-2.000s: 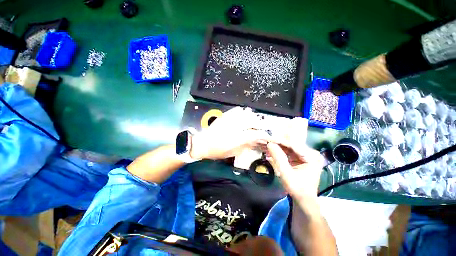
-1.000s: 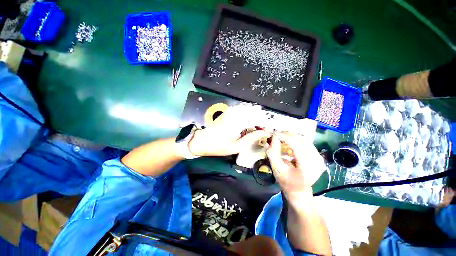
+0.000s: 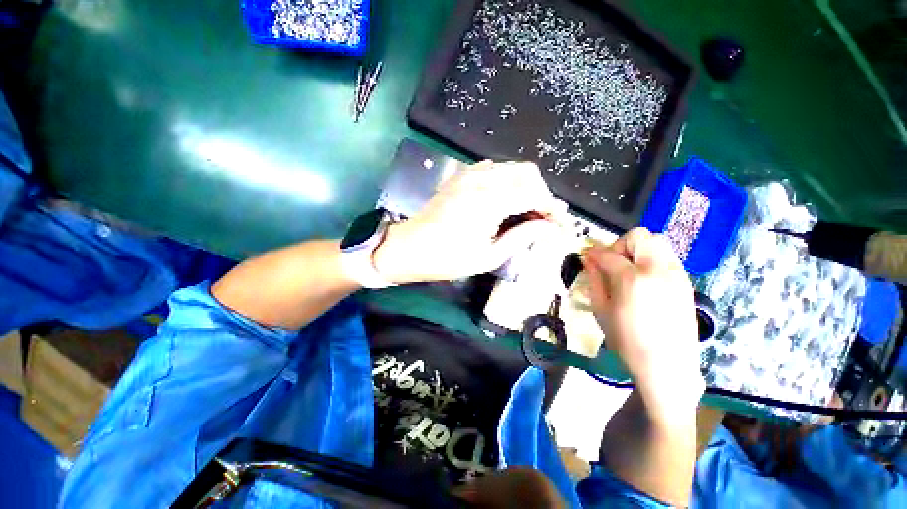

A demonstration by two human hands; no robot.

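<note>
The white fixture (image 3: 519, 296) lies at the bench's near edge, partly under both hands. A black ring-ended arm (image 3: 544, 339) lies at its front edge, ring toward me. My left hand (image 3: 467, 227) is over the fixture's left part with curled fingers; what is under them is hidden. My right hand (image 3: 641, 298) is over its right part, thumb and fingers together at a small dark round part (image 3: 572, 269). Whether they grip it is unclear. The black tray (image 3: 497, 149) with scattered silver pieces is just beyond the hands.
A blue bin (image 3: 734, 221) of fine pieces is right of the tray; another blue bin (image 3: 365, 25) is at top left. Thin silver slivers (image 3: 366, 91) lie below it. Clear blister tray (image 3: 776, 308), black cable and driver end (image 3: 840, 245) are at right.
My hands have moved apart; my right hand has shifted right. The view has turned and shifted, so the bench items sit higher or further right. The yellow ring no longer shows.
</note>
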